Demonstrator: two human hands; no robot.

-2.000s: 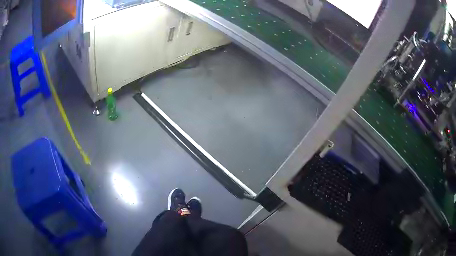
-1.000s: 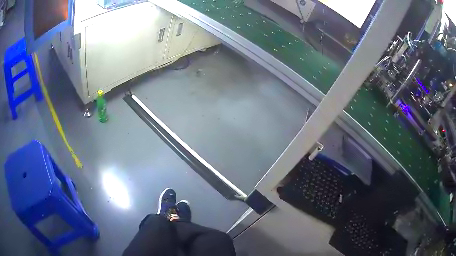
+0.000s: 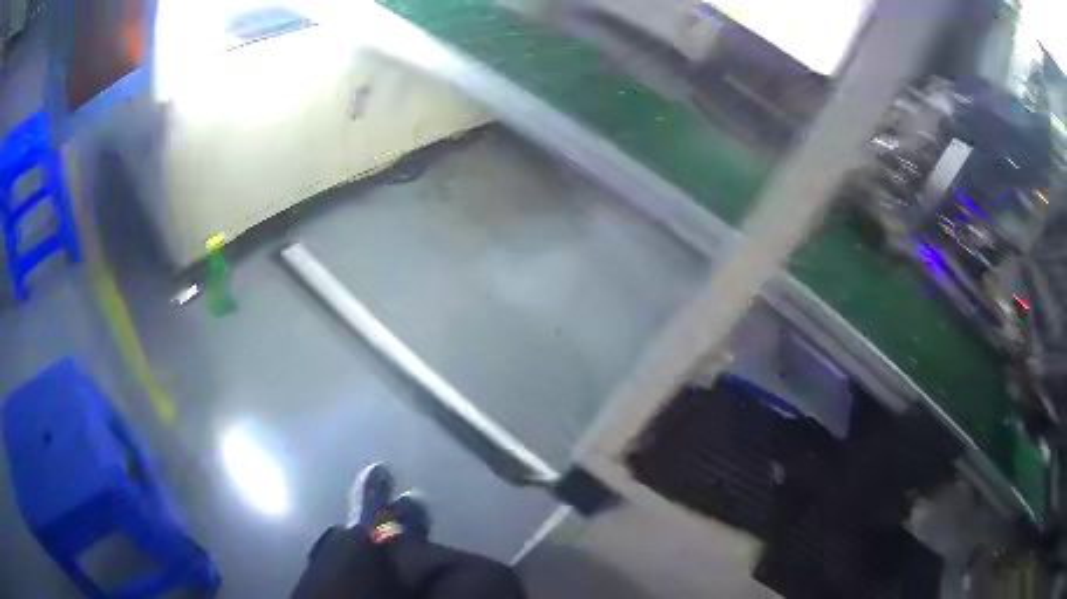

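Observation:
Neither my left hand nor my right hand is in the picture. The frame is blurred. Nearest in front of me, a thick pale machine post [image 3: 749, 257] runs diagonally from the upper right to the lower middle. Right of its lower end lies a black keyboard [image 3: 725, 456], with a second dark textured block [image 3: 848, 556] below it. Behind them is a blue-white panel [image 3: 807, 365]. The green conveyor belt [image 3: 889, 328] passes behind the post. At the right is a dense assembly mechanism [image 3: 948, 222] with a purple-blue glow.
A cream cabinet [image 3: 269, 140] stands upper left, with a green bottle [image 3: 220, 287] by its foot. Two blue stools [image 3: 82, 468] are at the left by a yellow floor line [image 3: 135, 345]. A white and black bar [image 3: 398, 351] lies on the floor. My legs and shoes are at the bottom.
The view has shifted and blurred. The stools, bottle, floor bar and my shoes now appear lower and further left in the picture. No hand has come into view.

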